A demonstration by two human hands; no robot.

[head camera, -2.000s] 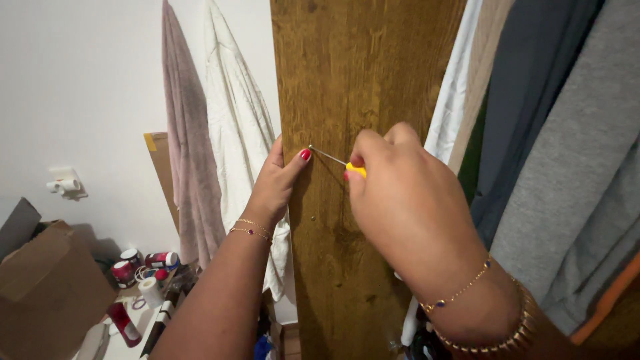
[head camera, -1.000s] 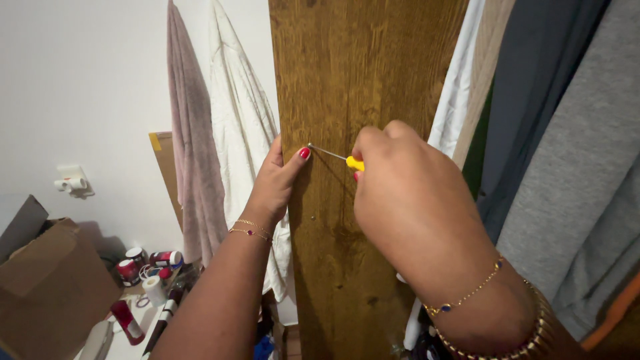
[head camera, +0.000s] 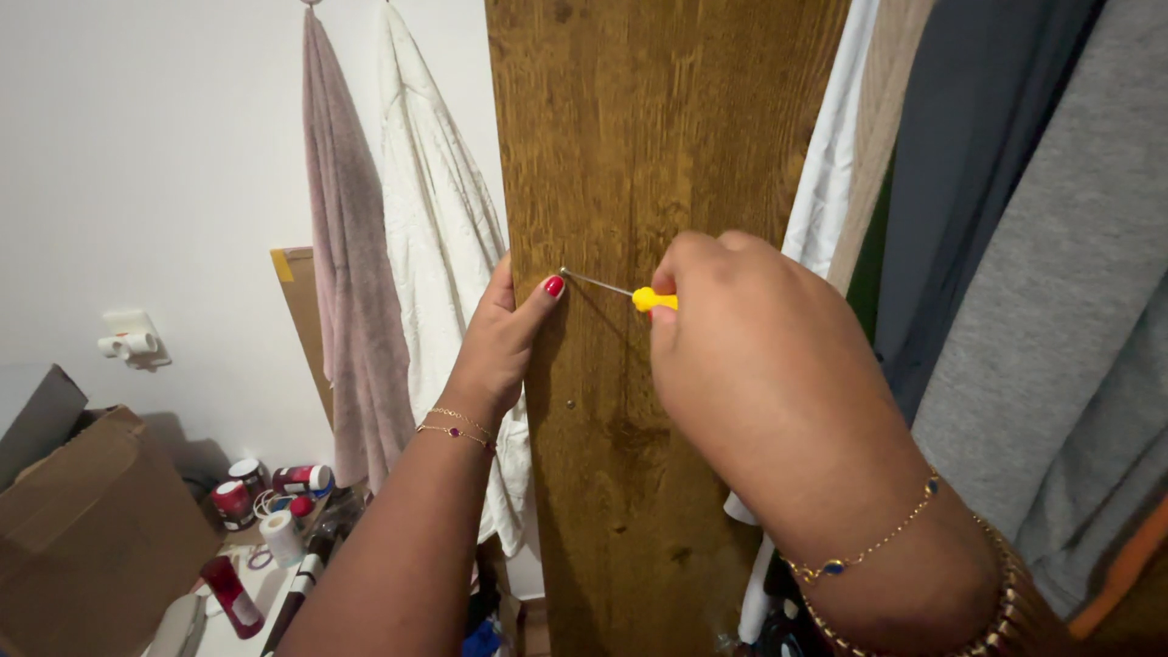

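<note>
A tall wood-grain panel [head camera: 639, 137] stands upright in the middle. My left hand [head camera: 502, 338] grips its left edge, with the thumb on the face and the other fingers mostly hidden behind. My right hand [head camera: 757, 338] is closed around the yellow handle of a screwdriver [head camera: 653, 299]. The thin metal shaft points left, and its tip meets a small screw [head camera: 564, 272] just above my left thumbnail. Lower on the panel is another small screw or hole [head camera: 571, 403]; which one I cannot tell.
Left of the panel hang a pink towel [head camera: 351, 246] and a white cloth [head camera: 438, 228]. Clothes [head camera: 1013, 255] hang close on the right. At lower left are a cardboard box [head camera: 109, 529] and a white surface [head camera: 214, 630] holding jars and bottles. A wall socket [head camera: 132, 340] holds a white plug.
Both hands keep their places on the panel and the screwdriver, whose tip stays at the same screw. My right hand has shifted slightly around the handle.
</note>
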